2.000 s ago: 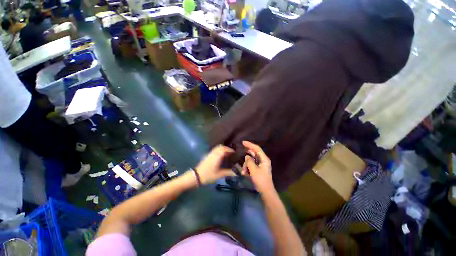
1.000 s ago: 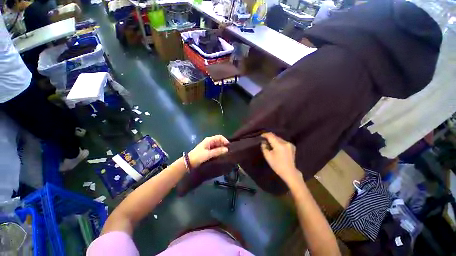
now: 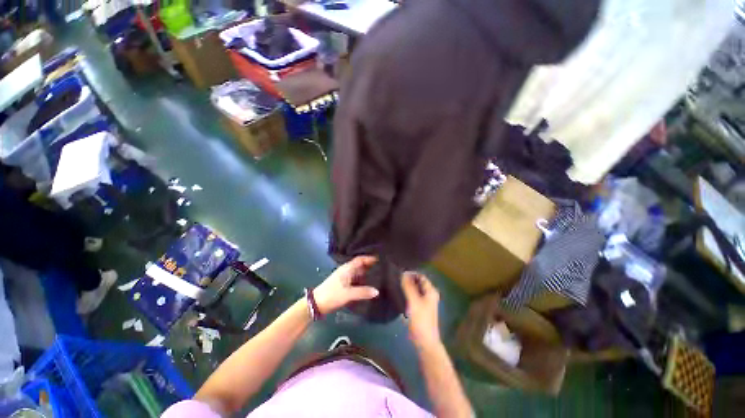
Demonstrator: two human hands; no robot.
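A dark brown-purple hooded garment [image 3: 433, 106] hangs in front of me in the upper middle of the view, its top cut off by the frame edge. My left hand [image 3: 351, 286] is at the left side of the garment's lower end, with cloth between thumb and fingers. My right hand [image 3: 420, 295] is at the right side of the same lower end, fingers curled at the cloth. The gathered cloth hangs between both hands. Both hands are bare and blurred, and the fingertips are partly hidden by the cloth.
An open cardboard box [image 3: 498, 233] and a striped cloth [image 3: 559, 257] are at the right. A pale cloth [image 3: 604, 90] hangs behind. A patterned dark blue stool [image 3: 184, 273] and a blue crate [image 3: 106, 380] are at the lower left. A white basket [image 3: 269, 47] stands farther back.
The view has shifted right and down. The hands held the sleeve stretched out sideways; now the cloth hangs downward, gathered between them, and the hands are closer together.
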